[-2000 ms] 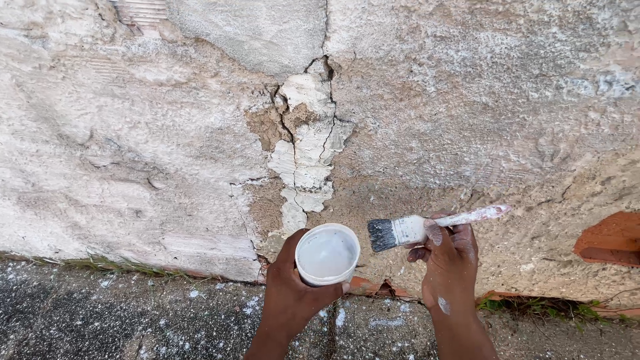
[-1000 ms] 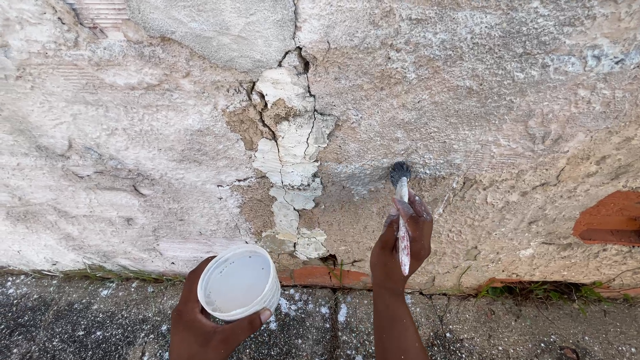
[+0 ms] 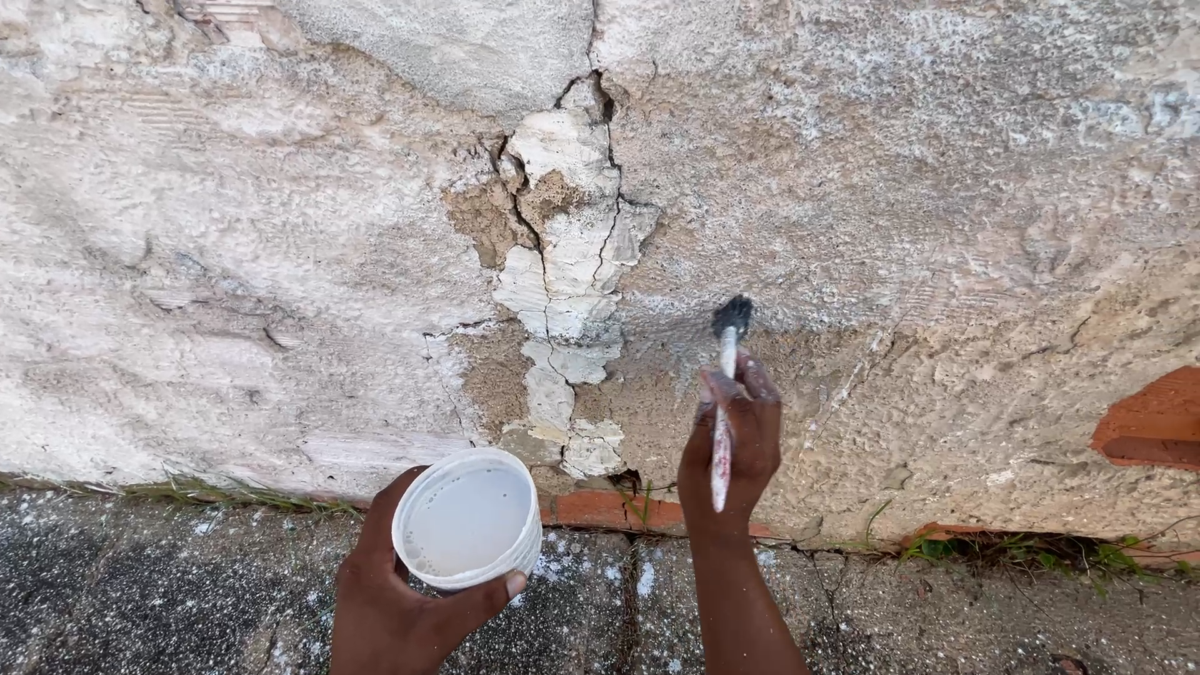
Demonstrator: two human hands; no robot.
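My left hand (image 3: 403, 581) holds a white plastic tub (image 3: 467, 517) of whitish liquid, low in front of the wall's base. A paintbrush (image 3: 727, 375) with dark bristles and a paint-stained handle is gripped in my right hand (image 3: 736, 441), its bristles up at the wall. Whether they touch the surface is hard to tell. Left of the brush, the worn plastered wall (image 3: 891, 187) has a cracked, flaking white patch (image 3: 572, 253) with bare brown spots beside it. White paint marks the fingers of my right hand.
Paint-spotted concrete paving (image 3: 187, 572) runs along the wall's foot. Exposed orange brick (image 3: 605, 509) shows low on the wall, and a broken orange brick hollow (image 3: 1153, 422) is at the right. Grass and weeds (image 3: 1031, 553) grow along the joint.
Two seconds ago the brush lay sideways beside the tub; by one second ago it was up at the wall, bristles upward. The tub has moved left and down from beneath the cracked patch.
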